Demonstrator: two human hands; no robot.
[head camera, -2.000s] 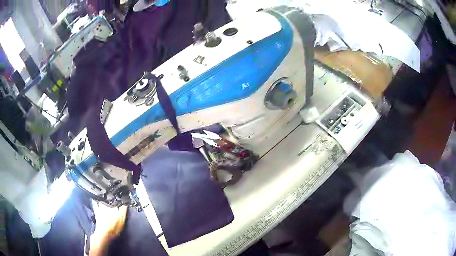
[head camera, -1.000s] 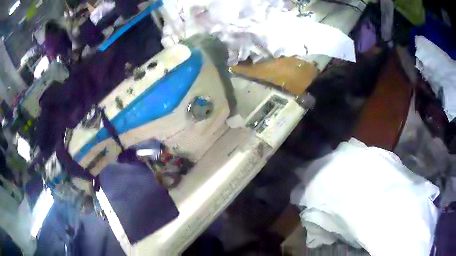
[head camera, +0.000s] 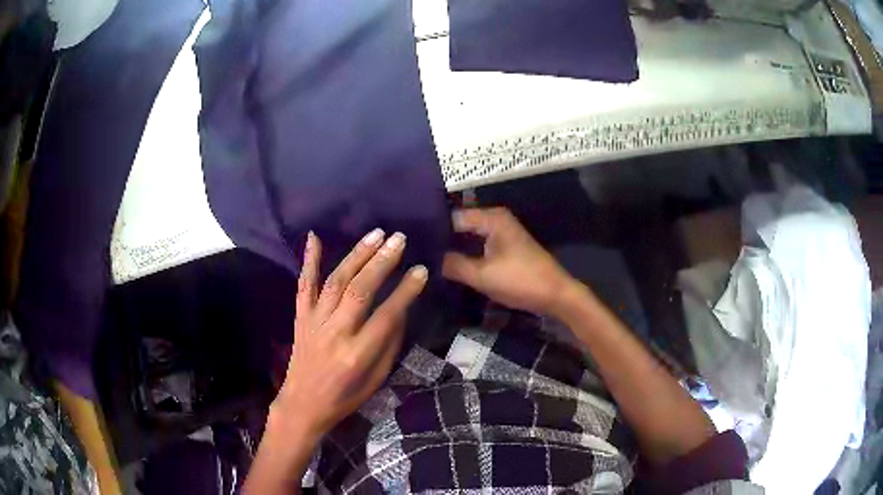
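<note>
A large dark purple cloth panel (head camera: 339, 116) lies over the white machine table and hangs over its front edge toward my lap. My left hand (head camera: 349, 334) rests on its lower part, palm down, fingers spread. My right hand (head camera: 503, 259) is at the panel's right edge, thumb and forefinger apart; the thumb tip meets the cloth edge, and no clear grip shows. A small cut piece (head camera: 542, 37) of the same cloth lies flat at the top. A second long panel (head camera: 82, 193) drapes off the table at far left. The needle is out of view.
The table's front edge carries a printed ruler (head camera: 629, 135). A small control panel (head camera: 835, 77) is at its right end. White cloth (head camera: 813, 319) is heaped at right. My checked clothing (head camera: 474, 425) is at the lap. Patterned material (head camera: 39, 435) is at lower left.
The view has swung from the machine down to the table front and lap. The sewing machine head has left the view. Both hands now show at the large panel's lower part.
</note>
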